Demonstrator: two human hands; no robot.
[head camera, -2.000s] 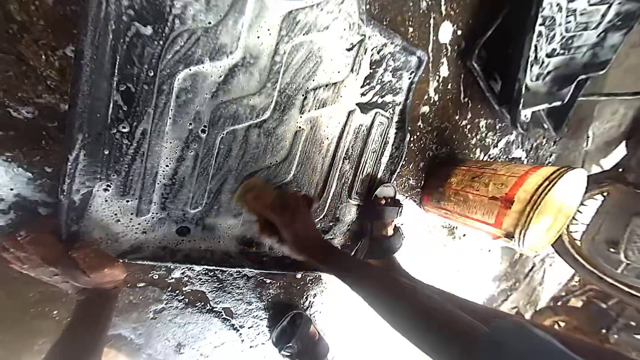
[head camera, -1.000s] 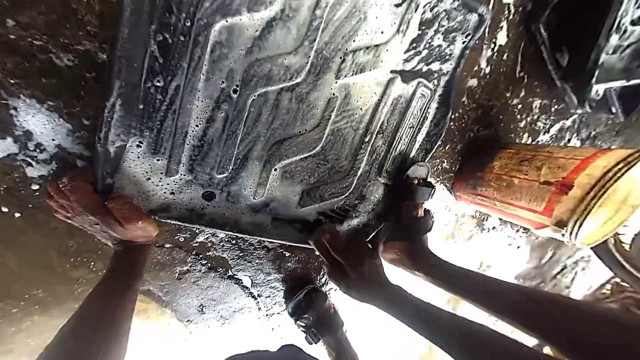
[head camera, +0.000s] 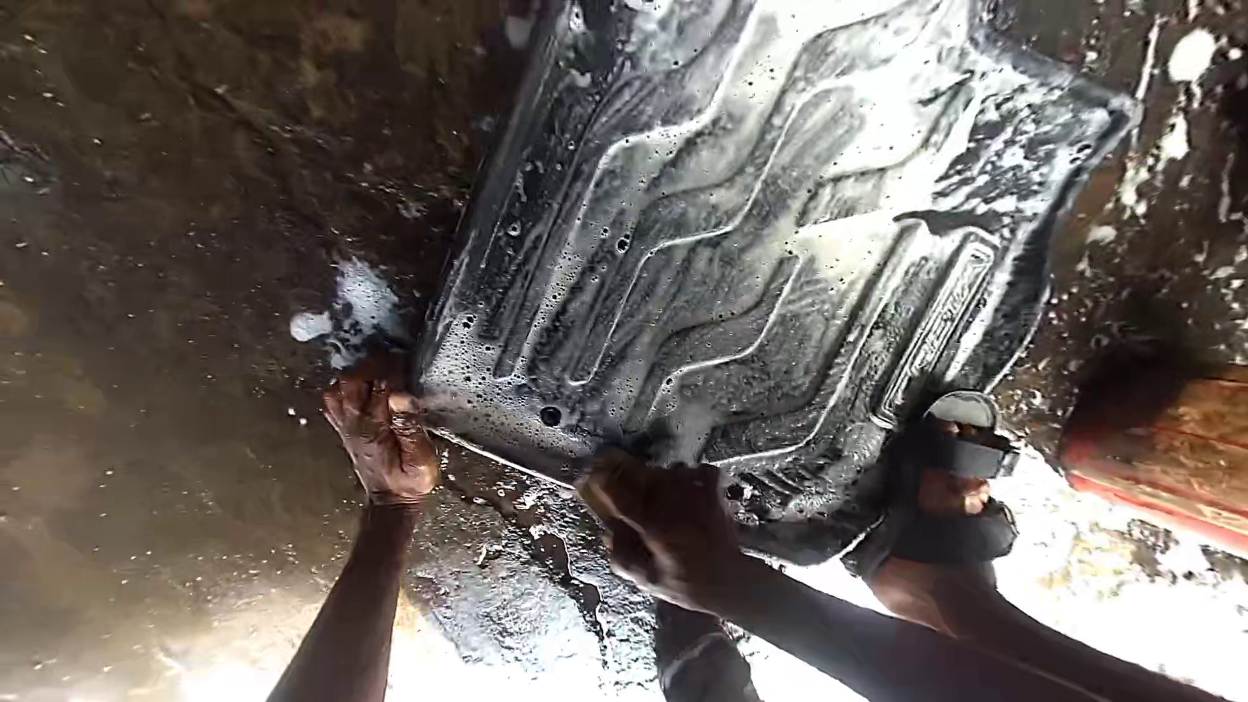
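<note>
A black molded car floor mat (head camera: 741, 263) with raised wavy ridges lies on the wet ground, covered in soap suds. At its lower left corner my left hand (head camera: 385, 439) grips the mat's edge, thumb toward the rim. Over the lower edge, right of a small round hole, my right hand (head camera: 668, 526) is closed on a yellowish-brown scrubber, possibly a sponge, mostly hidden under the fingers. It is somewhat blurred.
A sandaled foot (head camera: 960, 487) stands against the mat's lower right edge; another dark sandal (head camera: 704, 658) shows at the bottom. An orange-red bucket (head camera: 1170, 448) lies at the right. Dark wet ground (head camera: 195, 244) with foam patches stretches to the left.
Two seconds ago my right hand was farther up on the mat's face with the yellowish scrubber; it is now at the lower edge. My left hand remains at the corner. The view has shifted.
</note>
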